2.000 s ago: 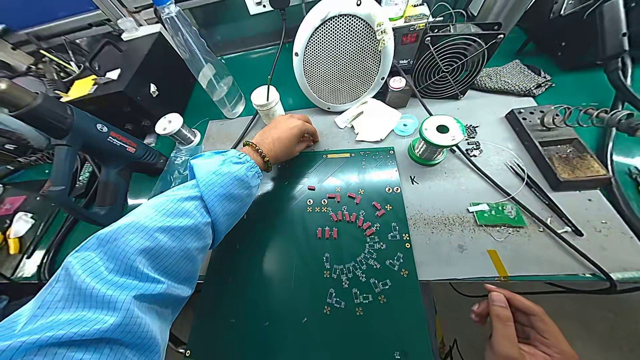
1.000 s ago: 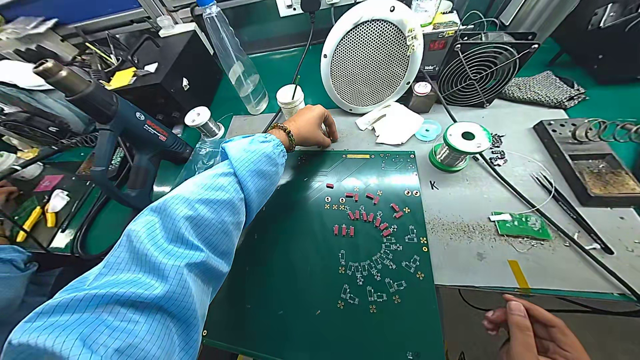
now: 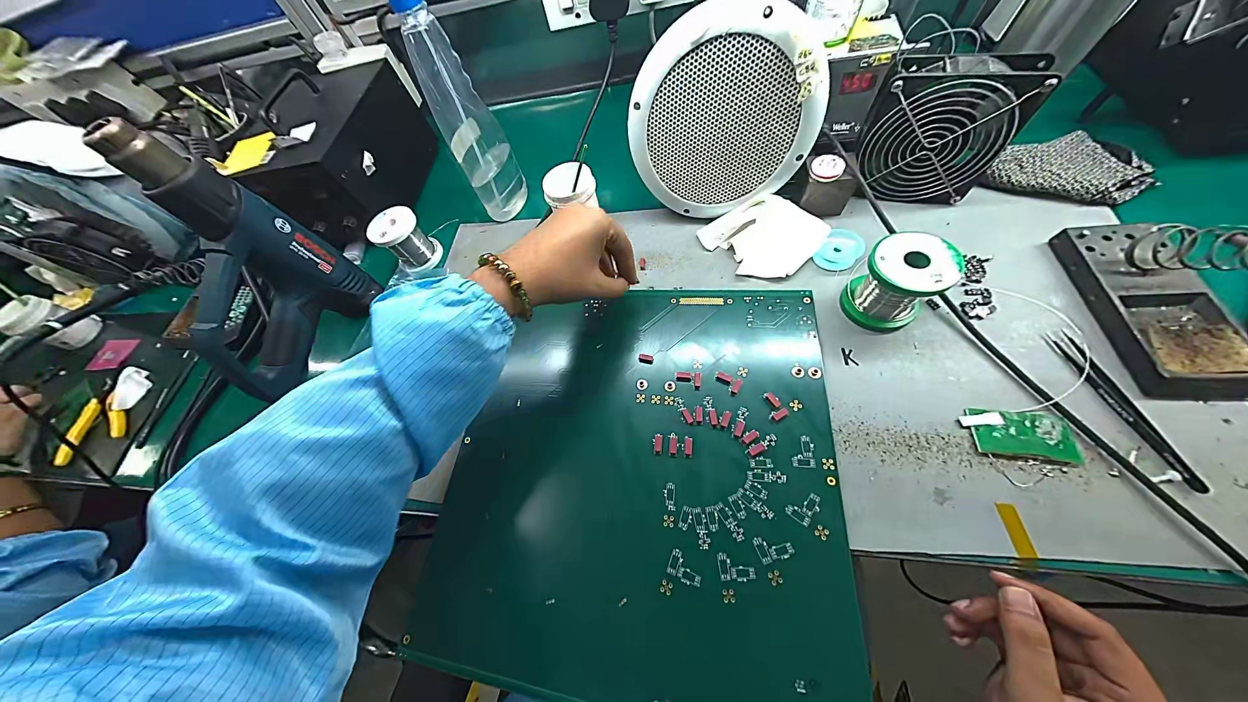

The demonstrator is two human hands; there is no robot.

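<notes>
A large green circuit board (image 3: 556,507) lies across the edge of the grey mat, with several small red components (image 3: 673,446) on its upper right part. My left hand (image 3: 575,255), in a blue sleeve with a bead bracelet, is over the board's top edge, fingertips pinched together; whether something is between them cannot be told. A tiny red component (image 3: 643,263) lies on the mat just right of those fingertips. My right hand (image 3: 1053,639) hangs at the lower right, off the board, thumb against the index finger; nothing clear shows in it.
A solder spool (image 3: 902,278), black tweezers (image 3: 1126,409), a small green board (image 3: 1029,436) and a soldering iron stand (image 3: 1160,312) are on the right. A cable crosses the mat. Bosch heat gun (image 3: 253,263) and water bottle (image 3: 463,117) stand left. Another person's hand (image 3: 15,424) shows far left.
The view has shifted. My left hand stays near the board's top edge, its fingers now bent lower beside the tiny red component. My right hand looks much the same.
</notes>
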